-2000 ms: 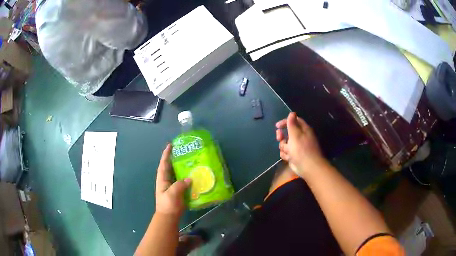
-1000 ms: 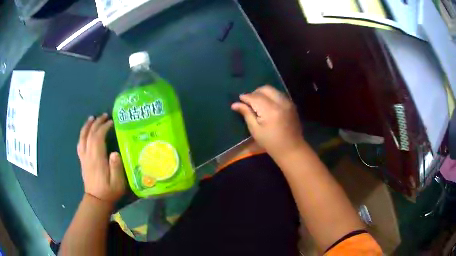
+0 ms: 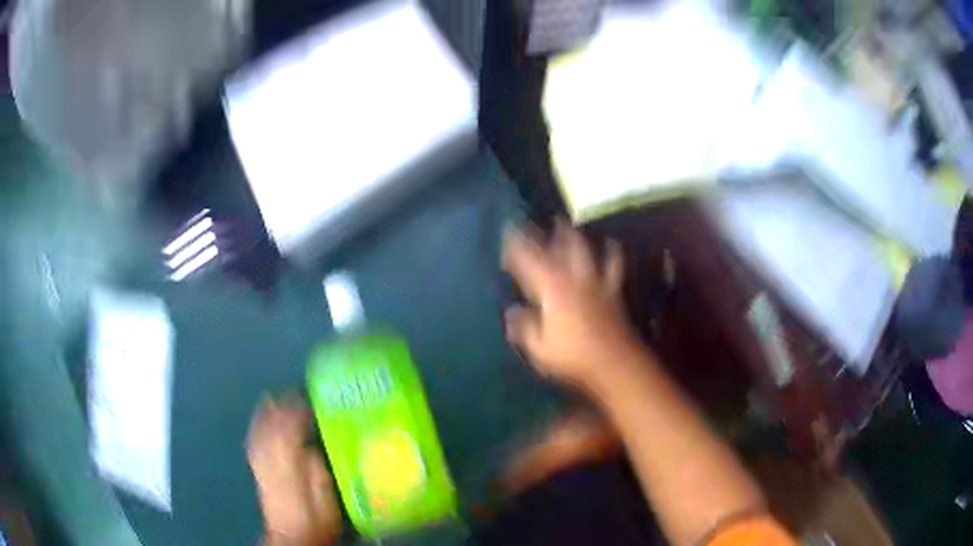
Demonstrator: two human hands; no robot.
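Note:
The whole view is blurred. A drink bottle (image 3: 384, 437) with a bright green label and white cap lies on the dark-green table (image 3: 229, 373), cap pointing away from me. My left hand (image 3: 288, 469) is at the bottle's left side; whether it grips the bottle is unclear. My right hand (image 3: 565, 304) is over the table's right edge, fingers spread, with nothing visible in it. The small black pieces cannot be made out.
A thick white paper stack (image 3: 352, 117) stands at the table's back, beside a dark phone (image 3: 229, 240) with bright reflections. A white printed sheet (image 3: 130, 389) lies at the left. Papers (image 3: 651, 117) cover the brown desk at right. A person in grey (image 3: 117, 85) is at upper left.
The view first swung closer to the bottle, then back. My right hand's pinched fingers have spread, and it has moved forward towards the black pieces' area. My left hand remains beside the bottle.

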